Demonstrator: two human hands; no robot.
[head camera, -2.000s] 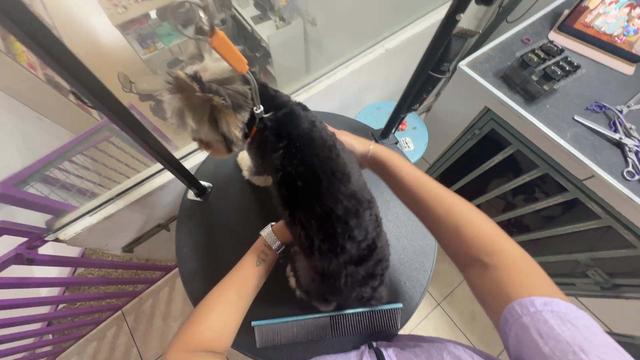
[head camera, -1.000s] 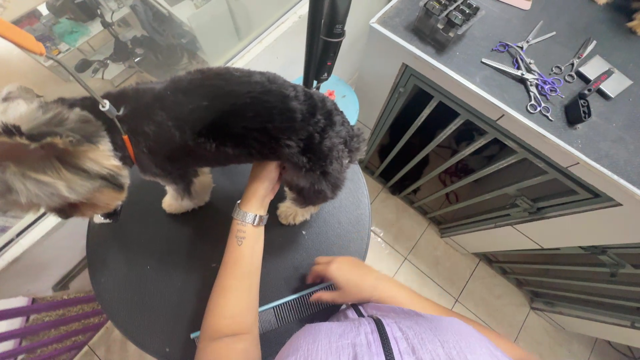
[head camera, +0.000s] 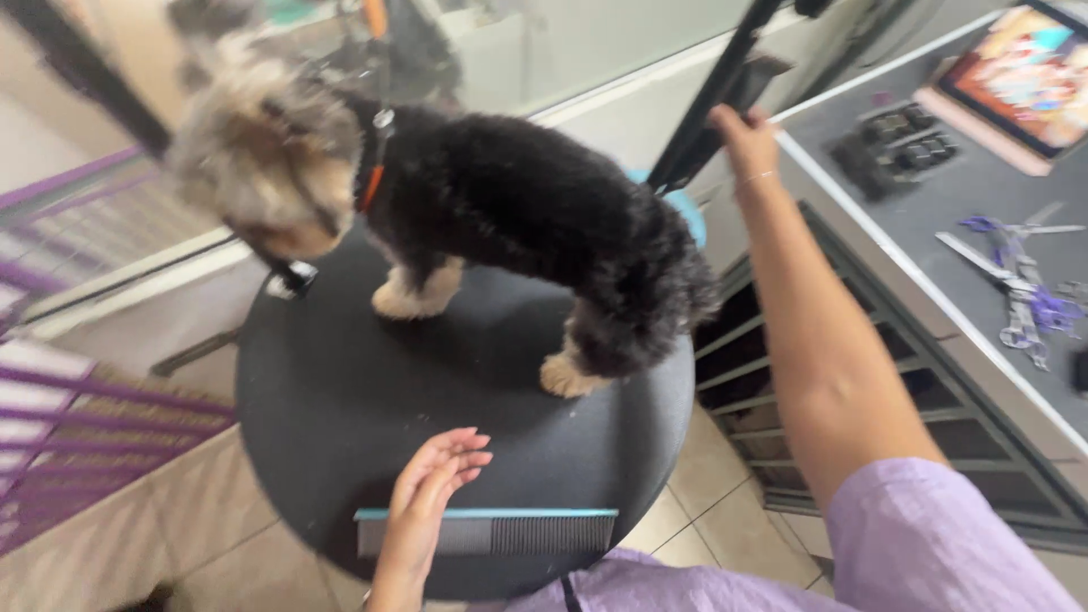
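A black dog (head camera: 527, 195) with a tan head and paws stands on a round black grooming table (head camera: 340, 408), head to the left. An orange collar loop (head camera: 371, 189) circles its neck. Over the near side of the table my left hand (head camera: 442, 467) is held with fingers apart and nothing in it. A metal comb (head camera: 552, 531) with a light blue spine lies at the near edge, partly behind my left wrist. My right hand (head camera: 748, 140) reaches up past the dog's rump to a black upright post (head camera: 710, 102) and touches a dark part there; its grip is blurred.
On the grey counter (head camera: 918, 229) at the right lie several scissors (head camera: 1011, 272), black clipper blades (head camera: 909, 140) and a tablet (head camera: 1020, 76). Barred cages (head camera: 765, 408) stand below it. A purple railing (head camera: 102, 425) is at the left, a glass panel (head camera: 544, 51) behind the table.
My left hand has come away from under the dog's belly. My right hand has moved from the comb to the post. The dog was sitting two seconds ago and now stands.
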